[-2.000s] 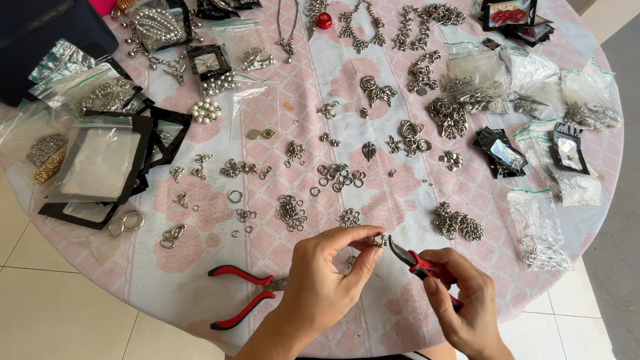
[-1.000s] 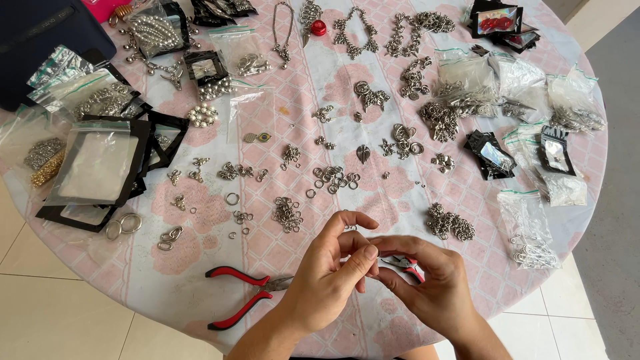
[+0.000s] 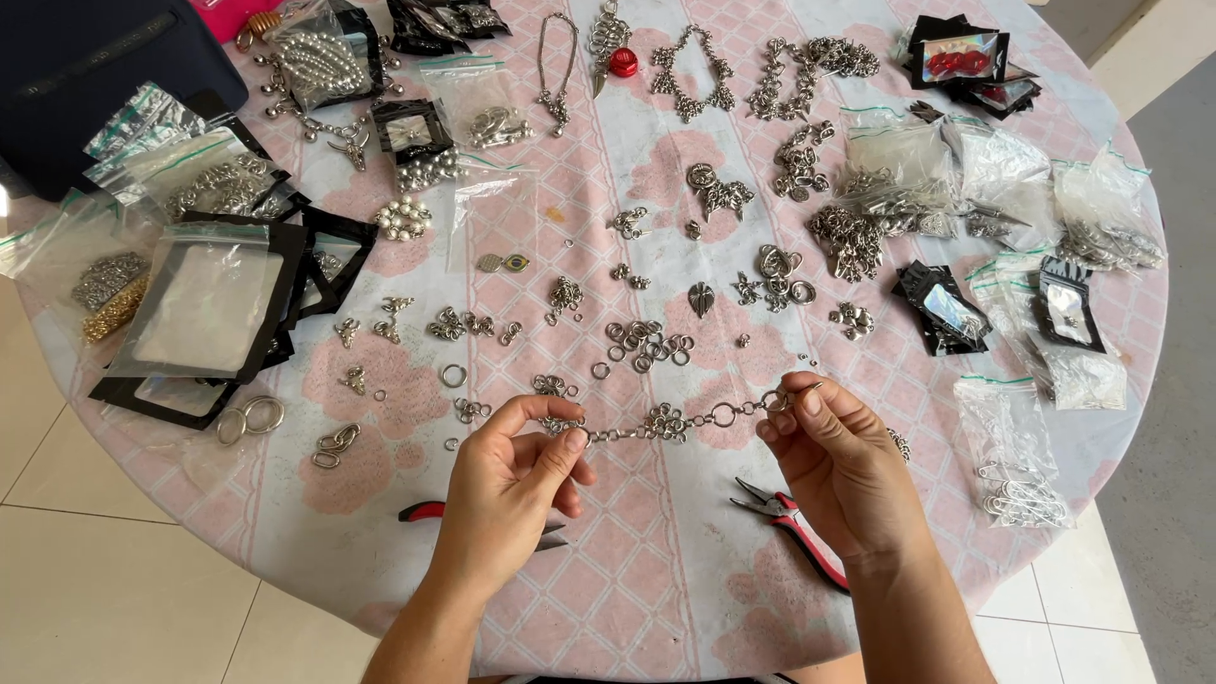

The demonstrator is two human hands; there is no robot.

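Note:
A silver-coloured metal link chain (image 3: 725,414) with some larger rings hangs slightly slack between my hands above the table. My left hand (image 3: 518,484) pinches one end between thumb and forefinger. The other end is held by my right hand (image 3: 841,456) at a larger ring near its fingertips. Red-handled pliers (image 3: 784,511) lie with jaws apart on the cloth, partly behind my right wrist. A second pair of red-handled pliers (image 3: 423,512) lies mostly hidden under my left hand. Beyond the chain are loose jump rings (image 3: 646,347) and a leaf-shaped charm (image 3: 700,299).
Zip bags of chain (image 3: 204,299) crowd the round table's left side; bags of metal parts (image 3: 1012,456) line the right. Finished-looking chains (image 3: 693,71) and a red round object (image 3: 623,63) lie at the back. A patterned cloth (image 3: 608,589) covers the table.
The right hand held red-handled pliers two seconds ago; they now lie on the cloth. My hands, close together before, have moved apart with the chain stretched between them.

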